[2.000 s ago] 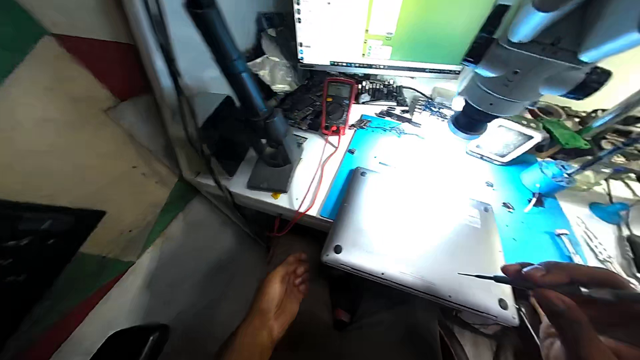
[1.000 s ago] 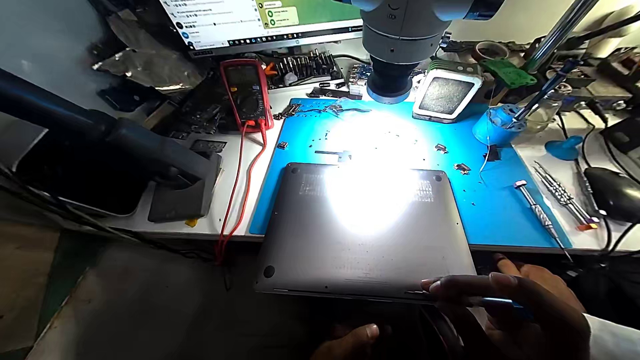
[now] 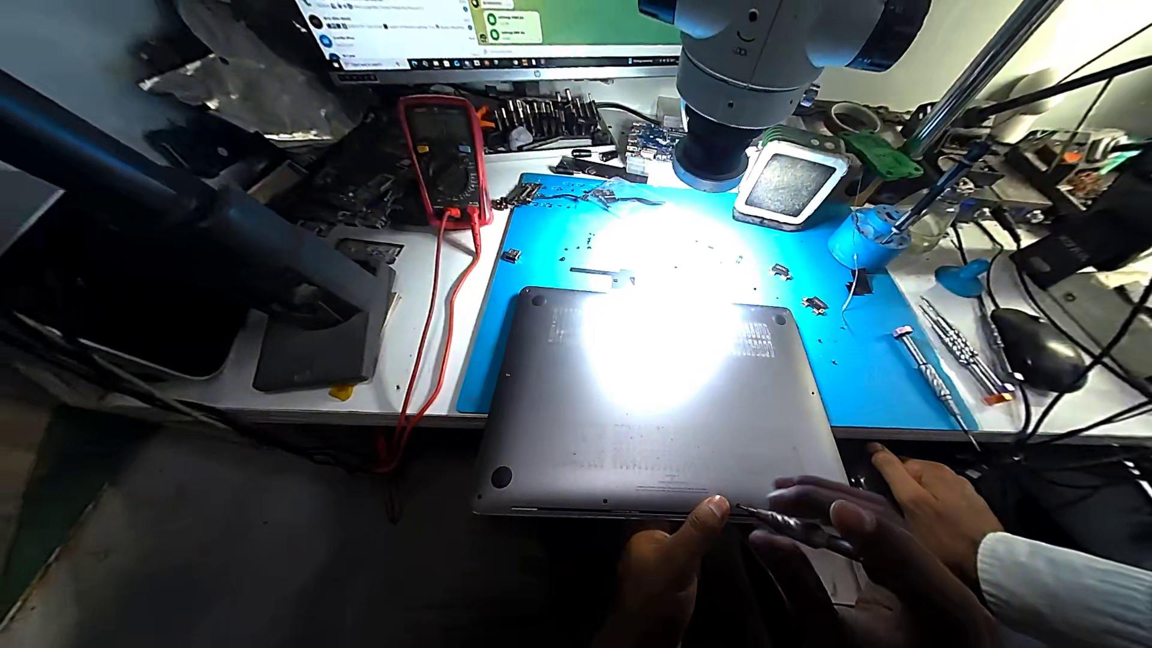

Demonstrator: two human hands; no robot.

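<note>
A closed laptop [image 3: 576, 432] lies underside up, its near edge overhanging the desk. My left hand [image 3: 670, 562] grips that near edge, thumb on top and fingers hidden beneath. Just right of it, my right hand [image 3: 864, 549] holds a slim precision screwdriver [image 3: 796, 529], its tip at the laptop's near edge. Whether the tip touches a screw cannot be told. The laptop's far part rests on a blue work mat [image 3: 864, 396], and glare hides the middle of its cover.
Another person's hand [image 3: 940, 504], with a white sleeve, is right beside my right hand. A microscope [image 3: 738, 90] hangs over the mat. A red multimeter [image 3: 445, 166] stands at the left, its leads trailing over the desk edge. More screwdrivers [image 3: 936, 378] and a mouse [image 3: 1035, 349] lie right.
My left hand, apart from the laptop two seconds ago, now grips its near edge. The other person's hand has come in at the right. The view has turned.
</note>
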